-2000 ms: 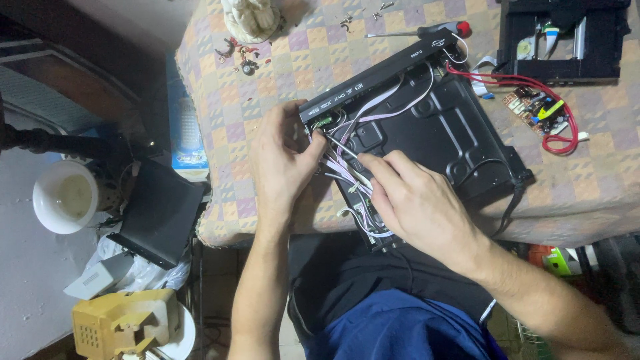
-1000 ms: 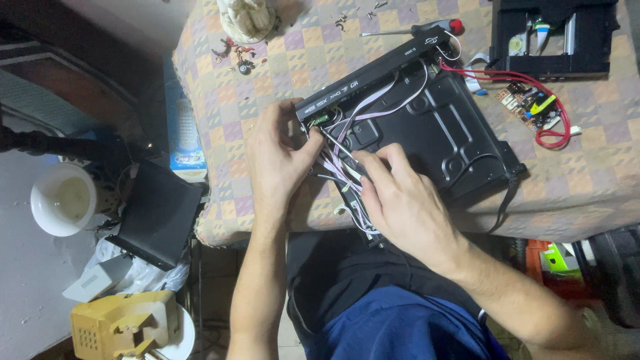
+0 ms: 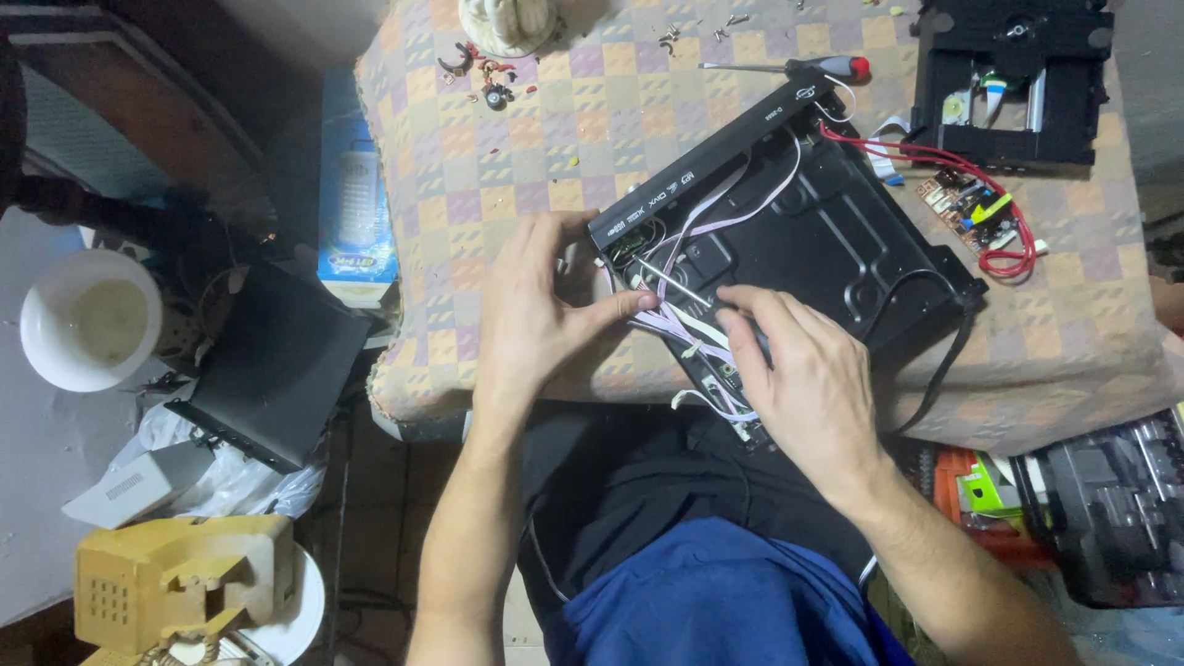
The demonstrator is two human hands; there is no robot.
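An opened DVD player chassis [image 3: 814,240] of black metal lies tilted on the cloth-covered table, its front panel [image 3: 708,166] toward the top left. My left hand [image 3: 546,305] grips the panel's left end, thumb over the wires by a small green circuit board [image 3: 634,244]. In my right hand [image 3: 805,370] is a screwdriver, its handle mostly hidden by the fingers; the metal shaft [image 3: 680,283] points up-left at that board. White and lilac ribbon cables [image 3: 694,338] run between my hands. Whether the tip touches a screw cannot be told.
Beyond the panel lies a second screwdriver [image 3: 786,67]. A disc drive unit [image 3: 1013,139] and a small circuit board with red wires [image 3: 967,208] are at right. Loose screws [image 3: 721,35] and small parts [image 3: 495,92] lie on the checked cloth. A white figurine base [image 3: 509,23] stands at top.
My right hand has shifted slightly, and its fingers have changed position around the screwdriver. My left hand stays at the panel's end.
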